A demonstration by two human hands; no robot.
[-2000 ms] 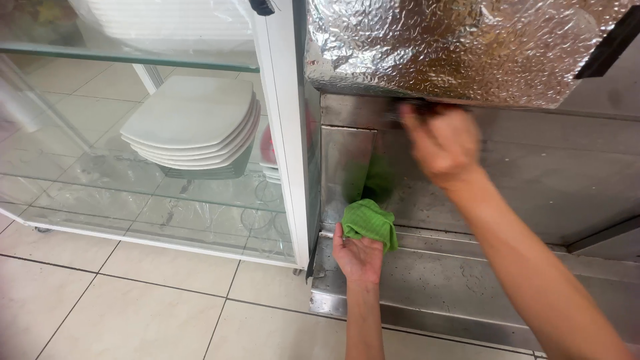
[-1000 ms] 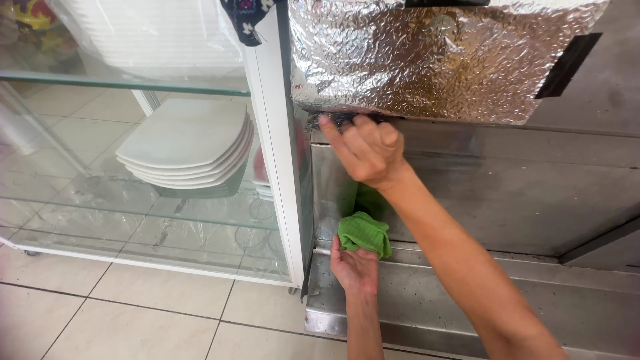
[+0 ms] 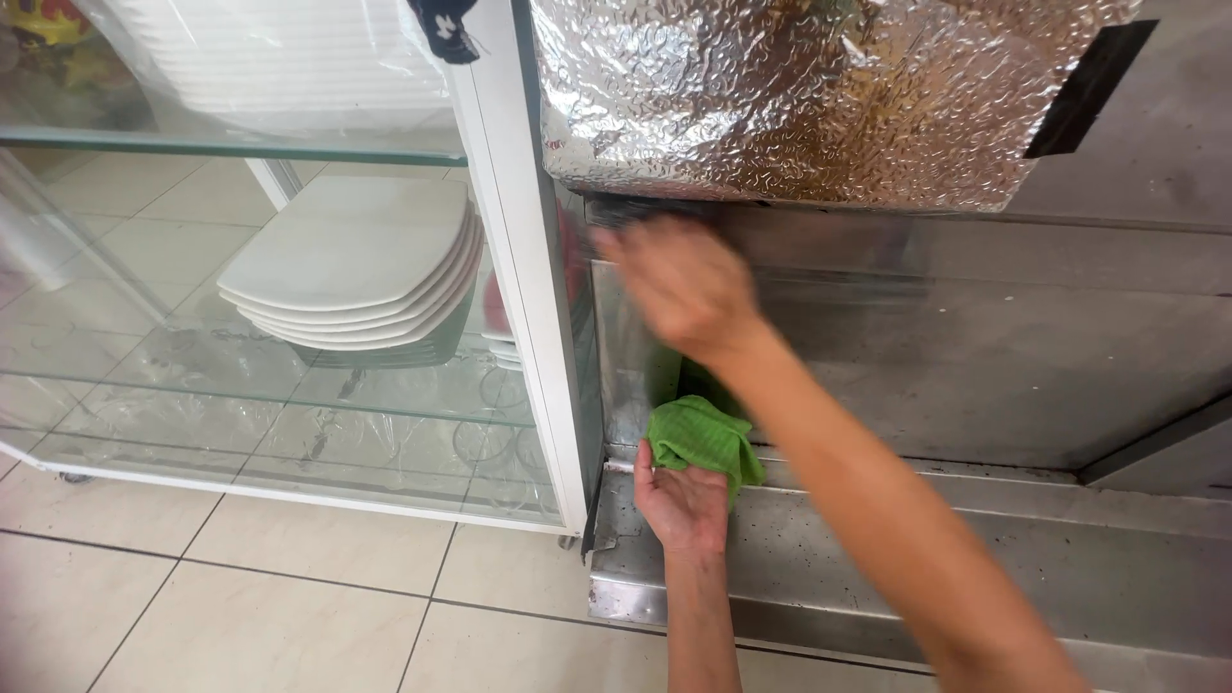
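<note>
My left hand [image 3: 688,505], palm up, holds a bunched green cloth [image 3: 701,438] beside the lower left part of an upright stainless steel panel [image 3: 962,366]. Higher up, my right hand [image 3: 683,279] is blurred, with bent fingers near the panel's upper left, just below the lower edge of a crinkled foil sheet [image 3: 799,106]. Something dark shows at the right fingertips; the blur hides what it is and whether the hand grips it. The right forearm crosses in front of the panel. The cloth reflects green in the metal.
At left stands a white-framed glass cabinet [image 3: 525,279] with stacked white square plates [image 3: 346,250] and glassware on its shelves. A stainless steel ledge [image 3: 866,549] runs along the panel's foot, above the tiled floor [image 3: 318,597]. Black tape [image 3: 1092,87] holds the foil's right edge.
Along the foil's lower edge, my right hand has moved left from where it was two seconds ago. My left hand has stayed low with the green cloth.
</note>
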